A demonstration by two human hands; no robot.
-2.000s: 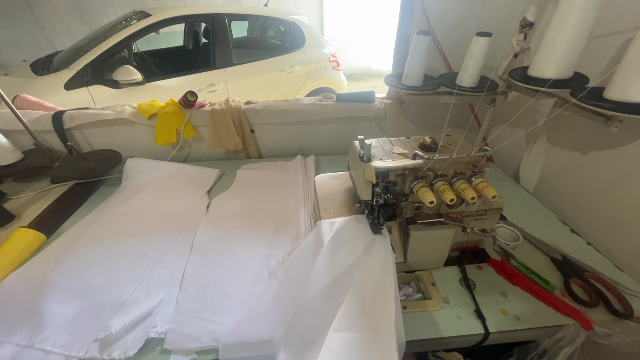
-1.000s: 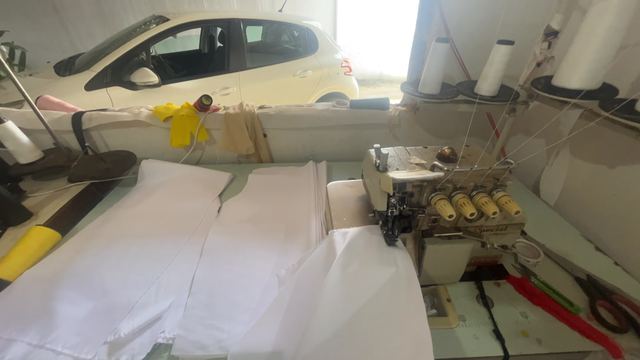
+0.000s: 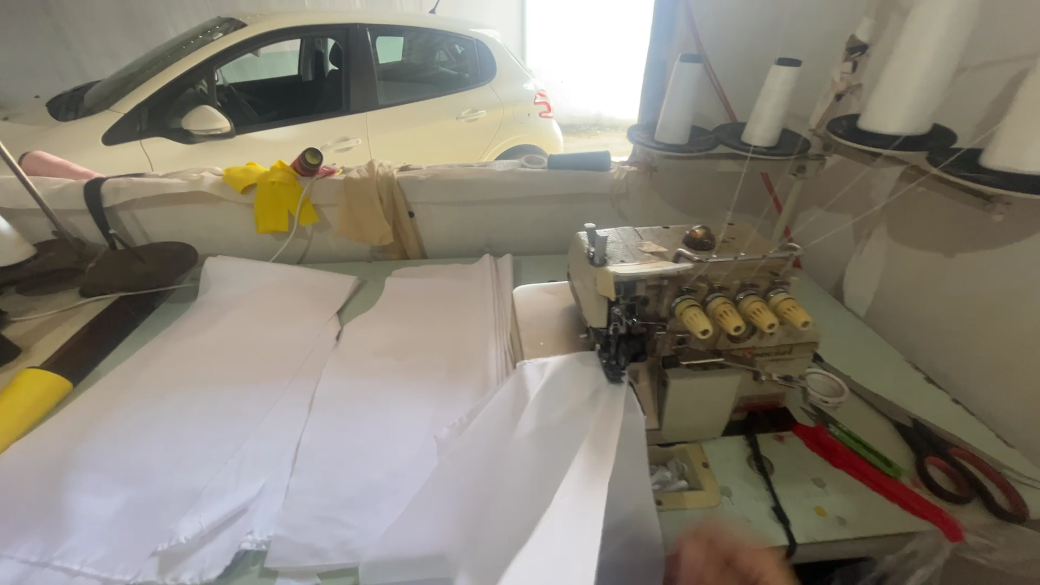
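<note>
My right hand, blurred, shows at the bottom edge, just right of the hanging white fabric piece; whether it touches the fabric I cannot tell. My left hand is out of view. The fabric's upper end lies at the presser foot of an overlock sewing machine, and the rest drapes toward me. Left of it, a stack of white fabric pieces and another white fabric pile lie on the green table.
Scissors, a red strip and a green-handled tool lie right of the machine. Thread cones stand on holders above, their threads running down. A low wall ledge with yellow cloth runs behind, with a car beyond.
My right hand has come into view at the bottom edge; neither earlier frame shows it. The upper end of the fabric remains at the presser foot. The view has shifted somewhat.
</note>
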